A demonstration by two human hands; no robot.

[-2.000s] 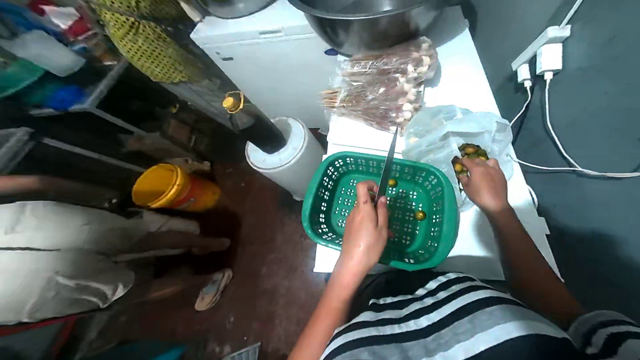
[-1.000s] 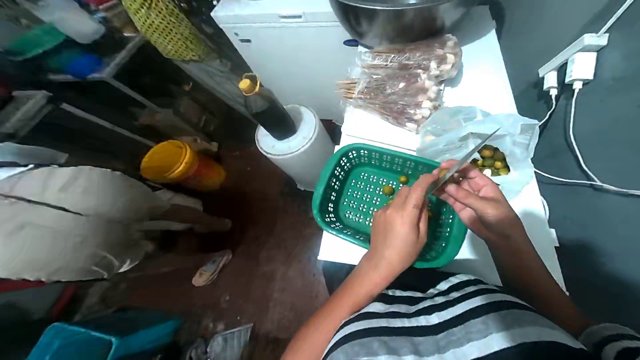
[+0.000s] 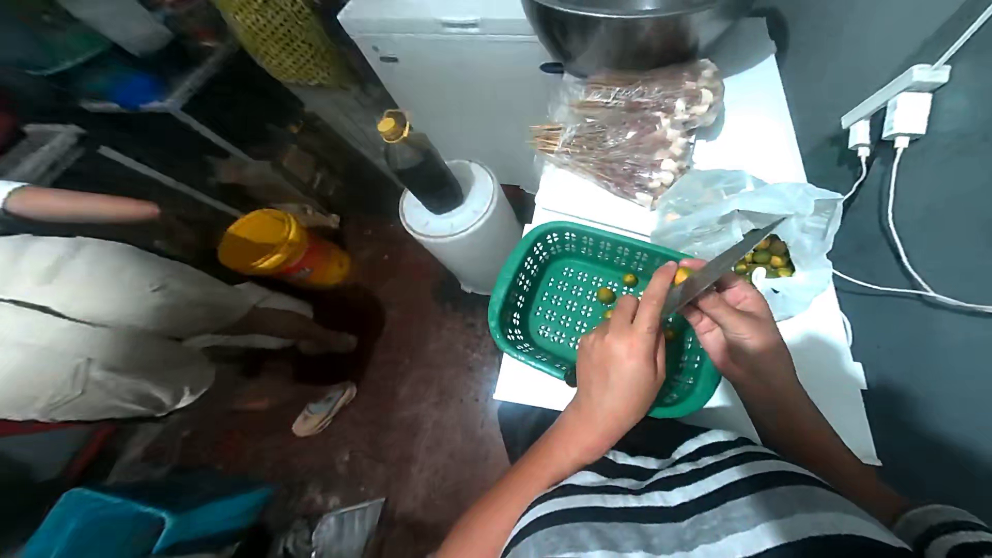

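Note:
Over a green plastic basket [image 3: 535, 356], my left hand [image 3: 624, 360] is closed on the handle end of a knife [image 3: 725, 263], whose blade points up and right. Against the blade near my fingers is a small citrus fruit [image 3: 683, 275], orange where it shows. My right hand [image 3: 732, 322] is beside the blade; its fingertips are partly hidden, and whether it grips the fruit or the blade is unclear. Several small green-yellow citrus fruits [image 3: 606, 295] lie in the basket. More citrus fruits [image 3: 777, 261] sit in a thin plastic bag [image 3: 798, 205] at the right.
Bagged skewers [image 3: 635, 132] lie behind the basket, below a large metal bowl [image 3: 620, 39]. A dark bottle [image 3: 422, 174] stands on a white cylindrical container [image 3: 465, 248]. A power strip [image 3: 895, 93] is at the right wall. Another person [image 3: 101, 333] and a yellow bucket [image 3: 283, 248] are at the left.
Two seconds ago my right hand was at the fruits in the bag; it has since come left to the knife. The blade, earlier pointing up over the basket, now slants right.

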